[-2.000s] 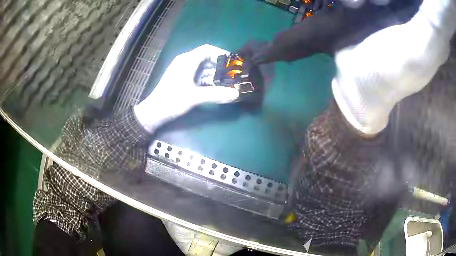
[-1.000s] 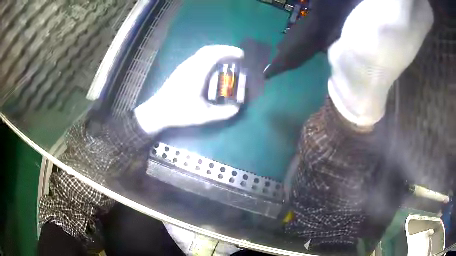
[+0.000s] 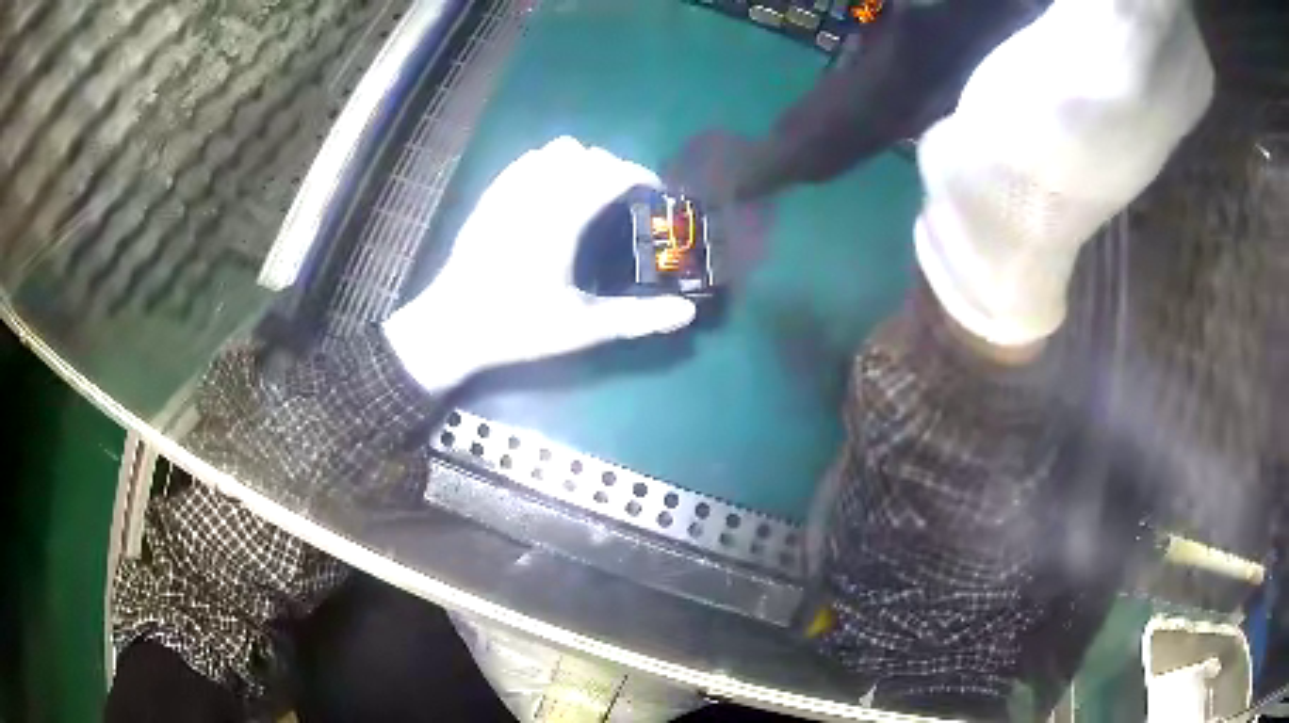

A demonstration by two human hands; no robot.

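My left hand [image 3: 530, 269], in a white glove, holds a small black wound coil component [image 3: 674, 243] between thumb and fingers above the green mat [image 3: 636, 410]. Its orange copper wire faces up, with pale metal edges around it. My right hand [image 3: 1060, 156], in a white glove, is at the upper right. Its fingers are out of sight or cut off by the top edge. A long dark blurred shape [image 3: 862, 106] runs from it toward the coil; I cannot tell tool from shadow.
Other black and orange components [image 3: 799, 17] lie at the mat's top edge. A perforated metal strip [image 3: 608, 487] runs along the near edge, a slotted grille [image 3: 410, 184] on the left. The clear shield's rim [image 3: 339, 561] crosses my forearms. A white tray [image 3: 1197, 657] and pale-handled tool [image 3: 1209, 557] are lower right.
The coil has been turned in my left fingers, from a side with pale ends to one with exposed orange wire. The dark shape's end has become blurred and sits closer to the coil.
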